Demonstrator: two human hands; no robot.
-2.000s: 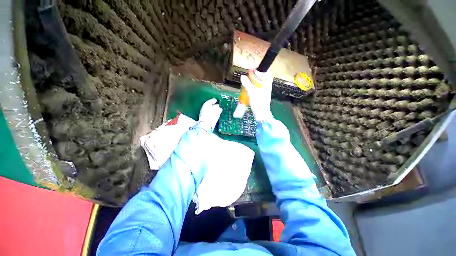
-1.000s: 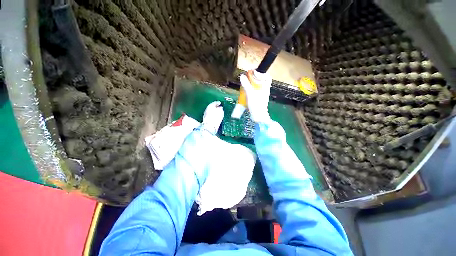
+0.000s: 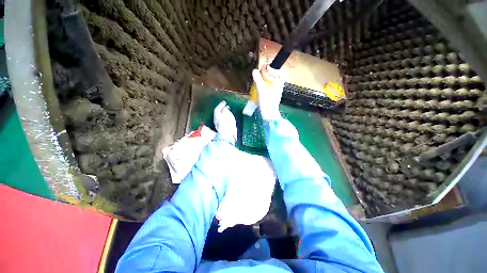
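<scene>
A green circuit board (image 3: pixel 253 132) lies on the green booth mat (image 3: pixel 312 139). My right hand (image 3: pixel 269 93), in a white glove, is closed on the yellow-orange grip of a nozzle tool (image 3: pixel 249 108). Its whitish tip points down over the board's upper left corner. A black hose (image 3: pixel 299 34) runs from it up to the top edge. My left hand (image 3: pixel 225 122), gloved in white, is at the board's left edge. Whether its fingers hold the board cannot be told. My right hand and sleeve hide part of the board.
A large white cloth (image 3: pixel 247 186) lies between my forearms, and a smaller white cloth with a red patch (image 3: pixel 185 153) lies at the left. A tan metal box (image 3: pixel 307 72) stands behind the board. Brown bumpy foam (image 3: pixel 411 101) lines the booth. A red surface (image 3: pixel 48 232) is outside at lower left.
My right hand and the nozzle have moved slightly up and left over the board. My left hand's fingers look more extended. The whole view has shifted a little.
</scene>
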